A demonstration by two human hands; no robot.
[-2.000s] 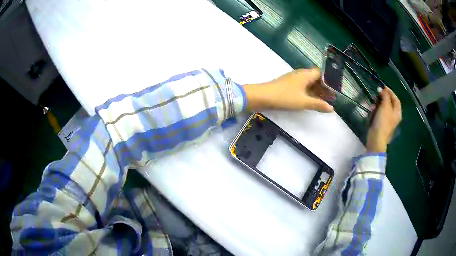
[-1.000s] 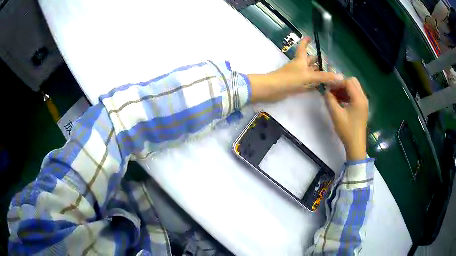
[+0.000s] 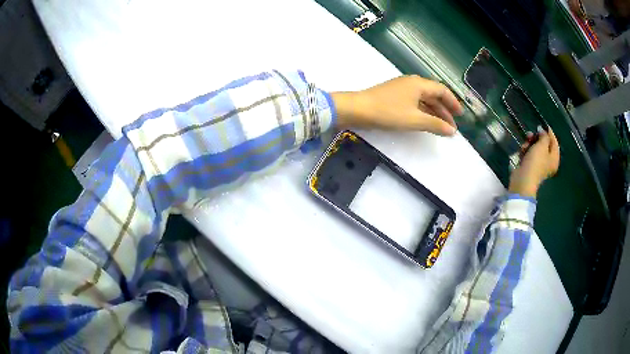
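Note:
A phone middle frame [image 3: 345, 171] lies flat on the white surface in front of me, with orange-gold patches at both ends. My left hand [image 3: 404, 105] is above the white surface's far edge, fingers loosely curled and apart, with nothing visible in it. My right hand [image 3: 539, 160] is over the green belt and grips the near end of a second middle frame [image 3: 483, 75]. That frame is low over or on the belt; whether it touches is unclear. My right fingertips partly hide its near end.
The white surface [image 3: 276, 290] runs diagonally, with the green belt [image 3: 432, 28] and a silver guide rail [image 3: 428, 63] beyond it. Part of another frame [image 3: 366, 21] shows on the belt at the top. A dark panel [image 3: 508, 28] stands beyond the belt. Grey structures are at the far right.
The second frame was raised on edge near both hands and is now lowered over the belt. My right hand has moved right with it. My left hand is now apart from it.

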